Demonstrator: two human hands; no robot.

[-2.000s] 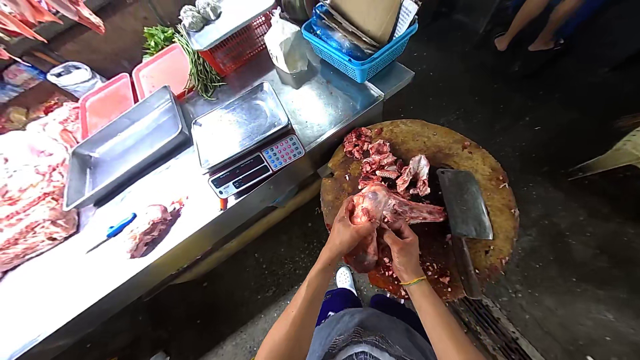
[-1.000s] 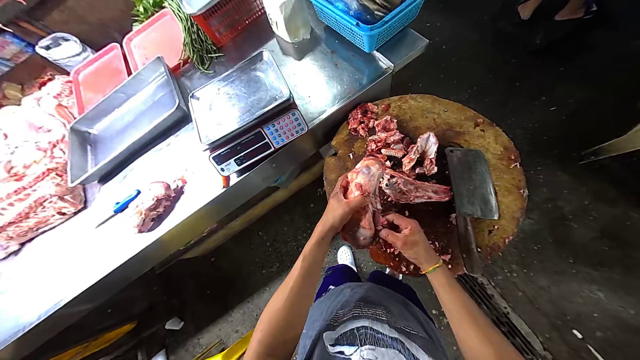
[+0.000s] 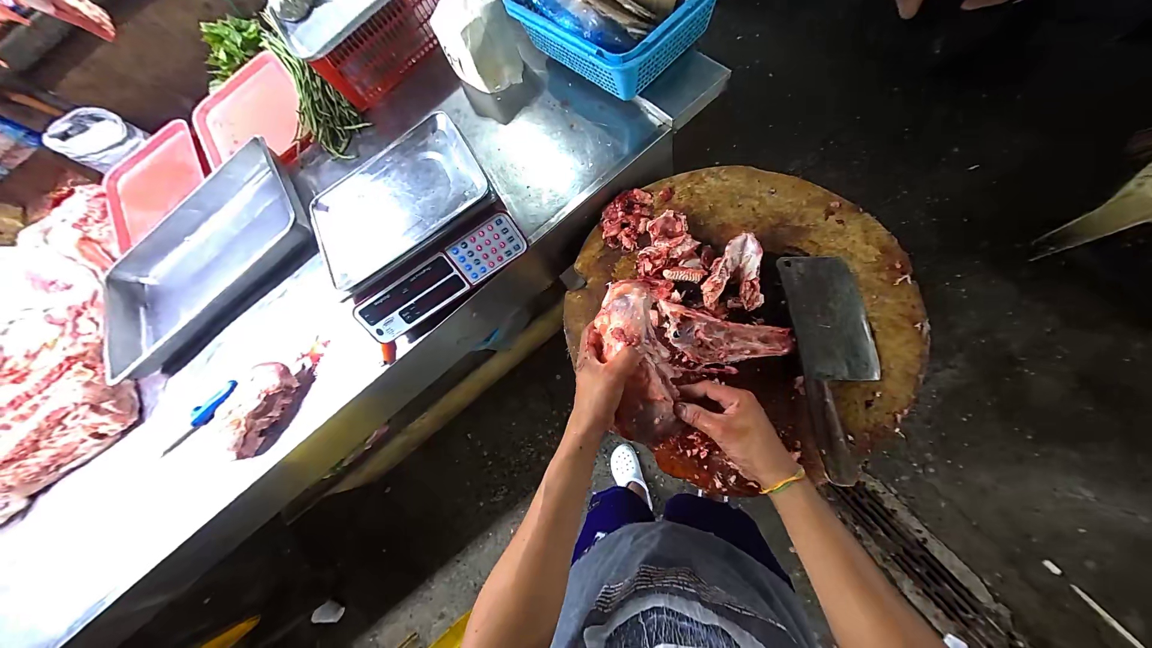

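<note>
My left hand grips the left side of a large piece of raw meat and bone over a round wooden chopping block. Thumb and fingers of my right hand pinch the same piece at its lower right edge. A bony chunk with a long tapering end lies against it, pointing right. Behind are several smaller chopped bone pieces. A cleaver rests flat on the block's right side, its handle toward me, touched by neither hand.
Left of the block, a metal counter holds a digital scale, a deep metal tray, a blue-handled knife, a meat chunk and a large meat slab. A blue basket stands at the back. A floor grate lies below right.
My right hand has shifted from the middle of the piece to its lower right edge since two seconds ago. My left hand keeps its hold on the meat; the cleaver has stayed on the block.
</note>
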